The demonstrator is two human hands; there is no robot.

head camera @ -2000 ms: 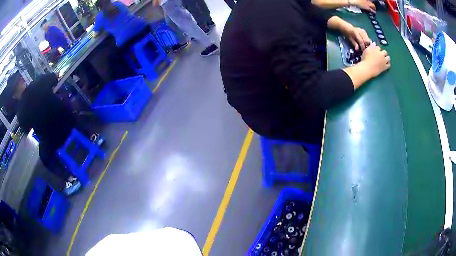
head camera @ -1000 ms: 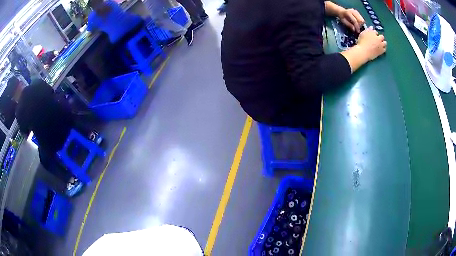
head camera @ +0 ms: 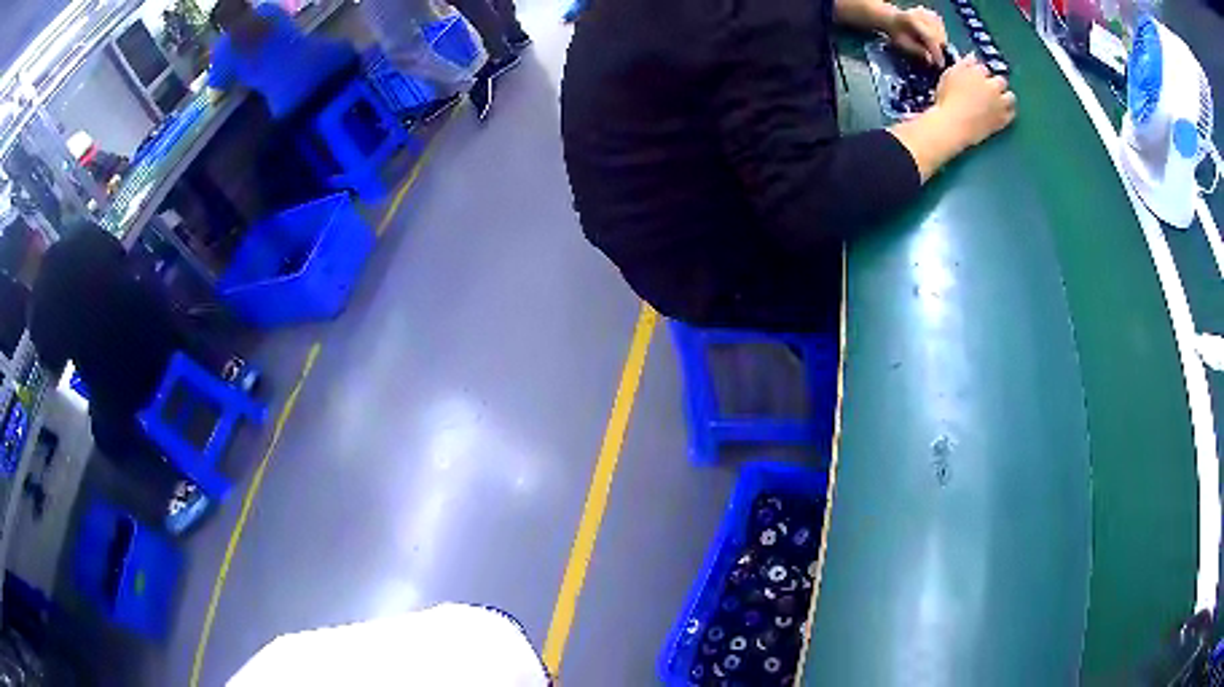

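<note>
Neither of my hands is in view. Nearest in front of me is a blue crate (head camera: 675,644) on the floor by the bench edge, holding many loose black round parts with pale centres (head camera: 776,573). The green-topped bench (head camera: 960,537) runs beside it, with a scuffed mark on its surface. Farther up, a person in black works with both hands over a clear tray (head camera: 886,65) of small dark parts. A row of black discs (head camera: 987,44) lies beyond those hands.
A blue stool (head camera: 754,432) stands under the person in black (head camera: 711,161). A white and blue fan (head camera: 1165,128) stands at the right. Across the grey floor are blue crates (head camera: 298,262), stools (head camera: 201,423) and other people. A white rounded shape (head camera: 389,654) fills the bottom edge.
The view has shifted, so the bench, person and fan sit higher and slightly further left. The standing people's legs at the top have moved. The neighbour's hands stay at the clear tray.
</note>
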